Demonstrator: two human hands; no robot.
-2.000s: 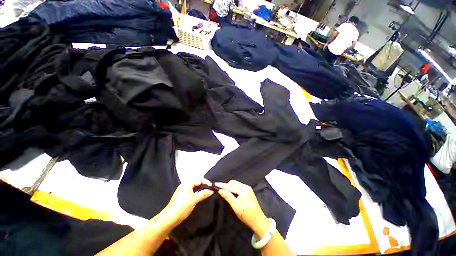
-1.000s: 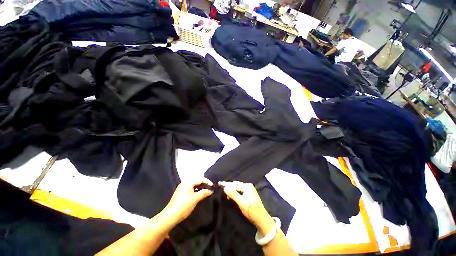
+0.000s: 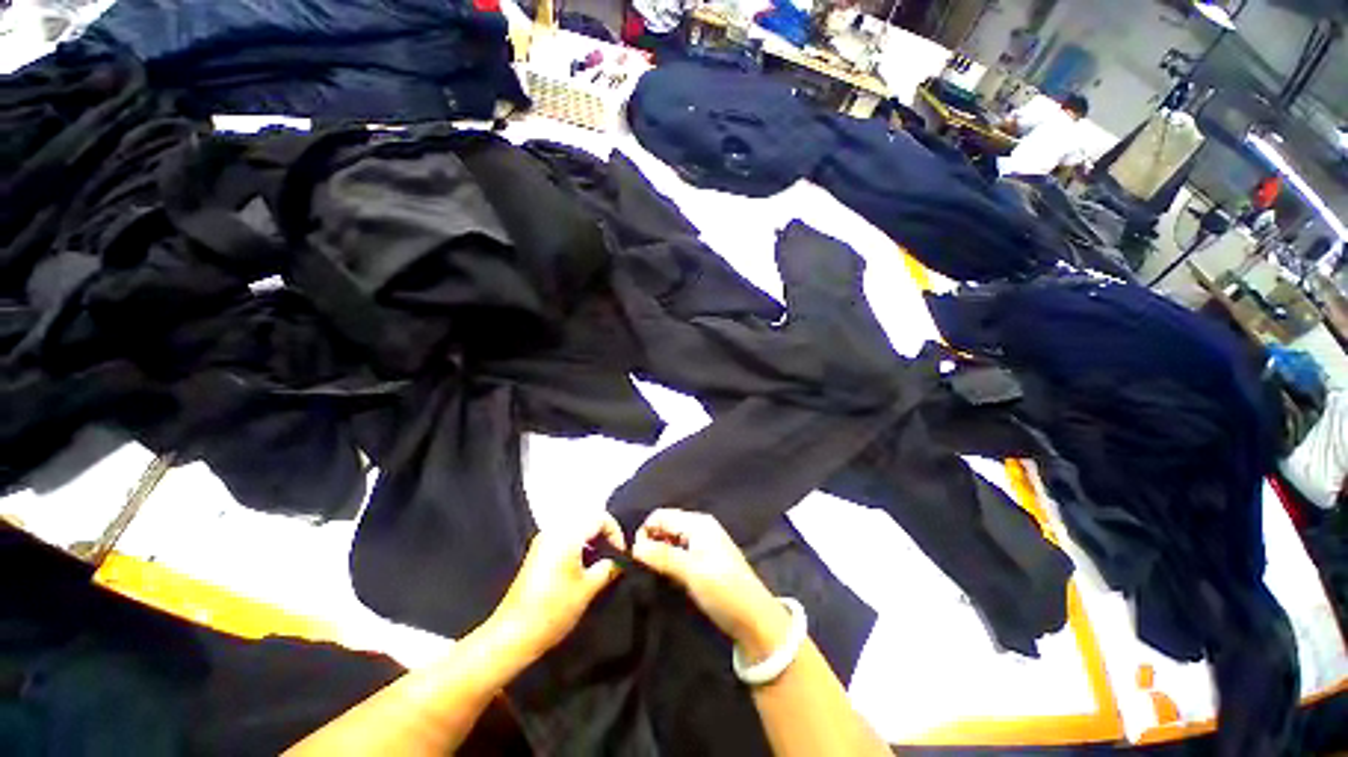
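Note:
A black garment (image 3: 628,673) hangs from my hands over the table's front edge, at the bottom centre. My left hand (image 3: 574,569) pinches its upper edge with the fingertips. My right hand (image 3: 688,555) pinches the same edge just beside it, fingers curled, with a pale band on the wrist. The hands almost touch. Whether a small tool or thread is in the fingers is hidden. Another black garment (image 3: 769,429) lies spread on the table just beyond my hands.
A white-topped table with yellow-orange edging (image 3: 222,603) curves around. A black garment pile (image 3: 148,296) lies left. Navy garment piles (image 3: 1153,385) lie right and at the far side. A pale slatted basket (image 3: 569,101) stands at the back. A person in white (image 3: 1047,136) is beyond.
My right hand's fingers are more curled and a little higher. My left fingertips have shifted slightly left and grip a short stretch of the edge. The distant person has leaned lower.

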